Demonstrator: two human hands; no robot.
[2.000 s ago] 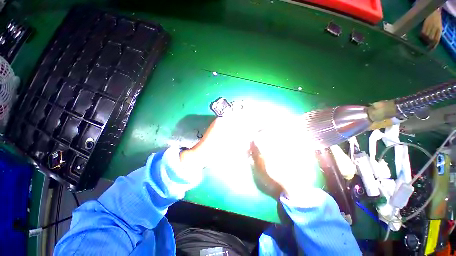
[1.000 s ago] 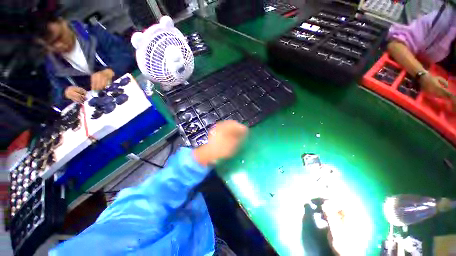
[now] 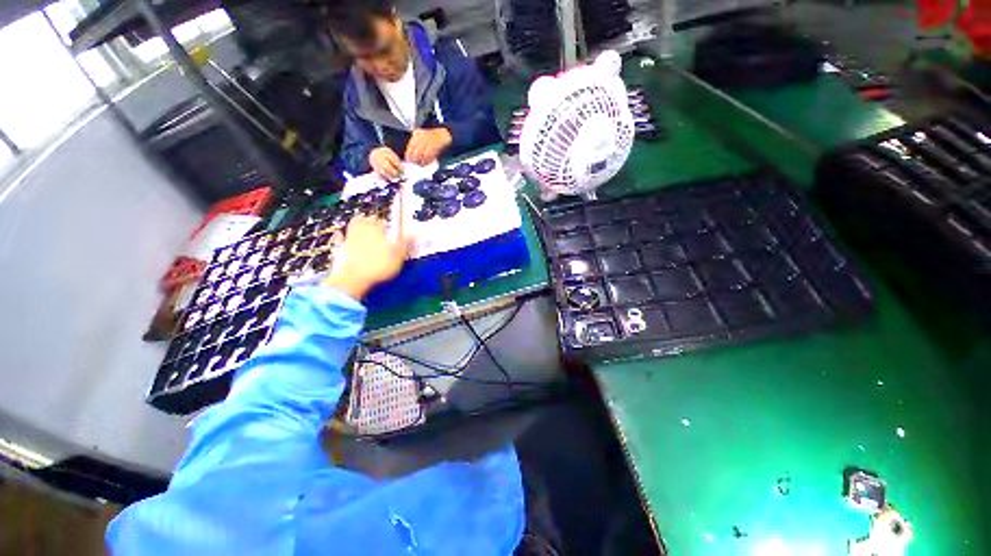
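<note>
My left hand point(image 3: 369, 256), bare in a blue sleeve, reaches far left over the near end of the filled parts tray point(image 3: 223, 310), beside the white board. Its fingertips are small and blurred, so I cannot tell whether it holds anything. The tray has many pale squares in a dark grid. A small square module point(image 3: 865, 489) lies on the green mat at lower right, by the lamp glare. Some pale fingertips point(image 3: 889, 532) show beside it at the bottom edge, overexposed; the rest of my right hand is out of the picture.
A black component tray point(image 3: 695, 261) with a few parts in its near-left pockets lies beyond the mat. A white fan point(image 3: 578, 128) stands behind it. A person point(image 3: 418, 87) works at the white board point(image 3: 467, 223) with round black parts, over a blue bin point(image 3: 462, 266). Cables hang between benches.
The view has swung left. My left hand has gone from the mat, past the black component tray, to the filled parts tray. The lamp has left the picture.
</note>
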